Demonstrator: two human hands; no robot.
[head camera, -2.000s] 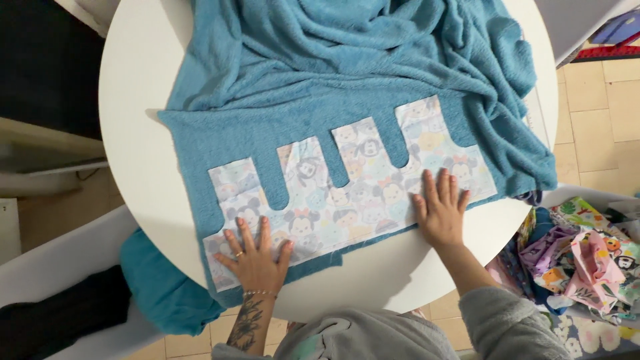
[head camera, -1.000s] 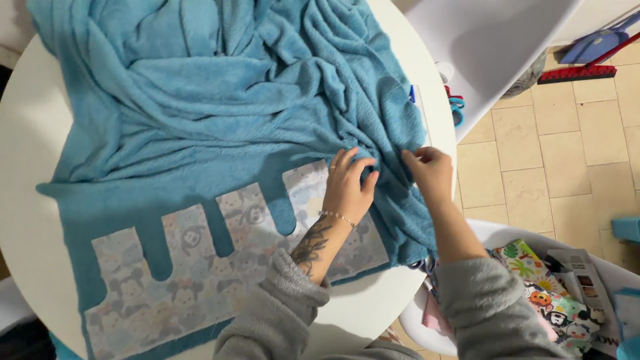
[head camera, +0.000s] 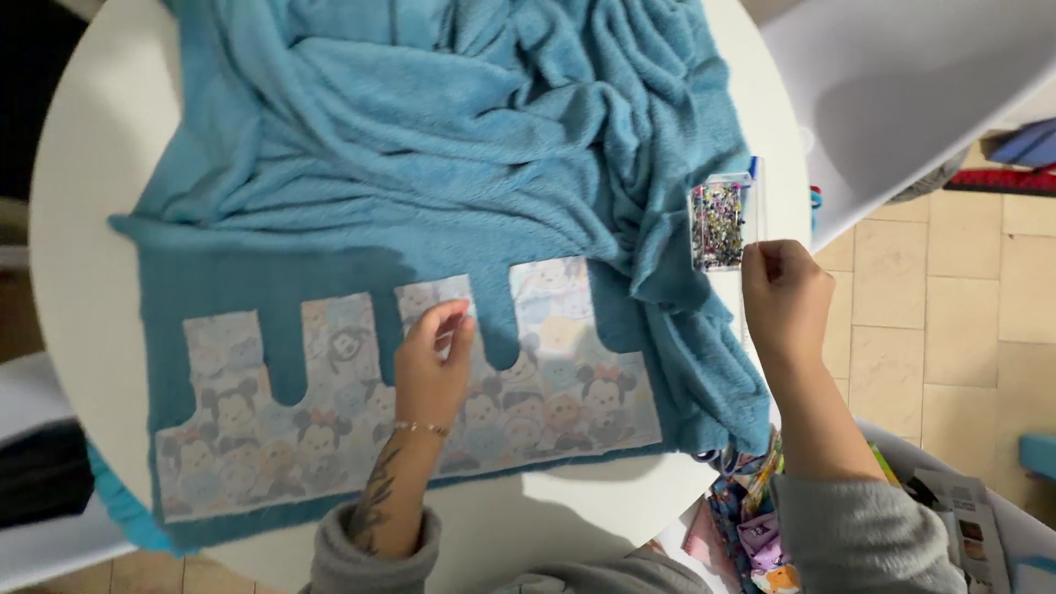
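A cut piece of pale printed cotton fabric (head camera: 511, 412) with several upright tabs lies face-down-looking and flat on a teal fleece blanket (head camera: 346, 173), which is bunched toward the far side. My left hand (head camera: 433, 355) hovers over the cotton piece near its third tab, fingertips drawn together; whether something small is between them cannot be told. My right hand (head camera: 784, 289) is at the table's right edge with its fingers pinched at the corner of a clear plastic box of colored-head pins (head camera: 718, 223). The box lies partly on the blanket's edge.
Under the blanket is a round white table (head camera: 91, 165). Scissors handles (head camera: 718, 456) show at its lower right edge. A white chair (head camera: 916, 107) stands at the upper right. Patterned fabric scraps (head camera: 759, 528) fill another seat at the lower right. Dark cloth (head camera: 41, 470) lies at the left.
Both hands have left the cotton piece, where they lay flat two seconds ago. The left hand has moved back left from the bunched blanket since one second ago. The pin box now shows by the right hand.
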